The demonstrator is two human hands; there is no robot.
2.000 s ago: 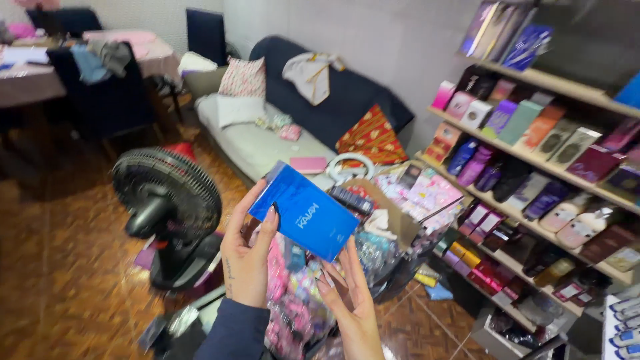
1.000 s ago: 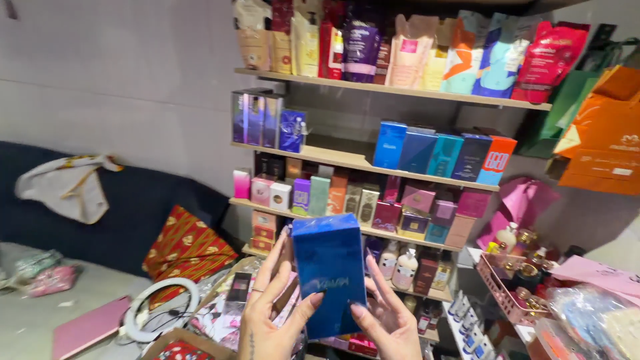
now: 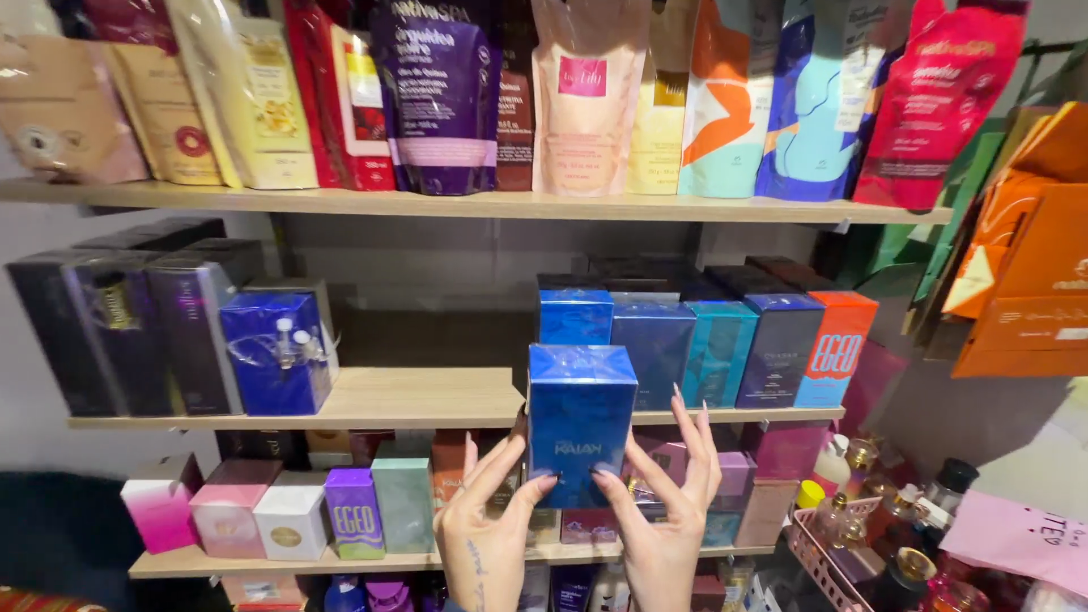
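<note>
Both of my hands hold an upright blue Kaiak perfume box (image 3: 581,416) in shiny wrap, in front of the wooden middle shelf (image 3: 425,393). My left hand (image 3: 493,527) grips its left side, thumb on the front face. On the right side is my right hand (image 3: 667,501), its thumb also on the front and two fingers raised. Just behind the held box stands another blue box (image 3: 575,314), in a row with a dark blue box (image 3: 653,353), a teal box (image 3: 721,353), a navy box (image 3: 778,357) and an orange-red Egeo box (image 3: 837,348).
Dark tall boxes (image 3: 110,331) and a glossy blue box (image 3: 276,353) stand at the shelf's left. Refill pouches (image 3: 442,102) line the shelf above; smaller boxes (image 3: 289,514) fill the one below. At right are orange paper bags (image 3: 1037,255) and a pink basket (image 3: 820,557) of bottles.
The view has swung from the sofa and fan to the shelves and come closer. My hands have kept the blue box, which was tilted two seconds ago and is now upright before the middle shelf.
</note>
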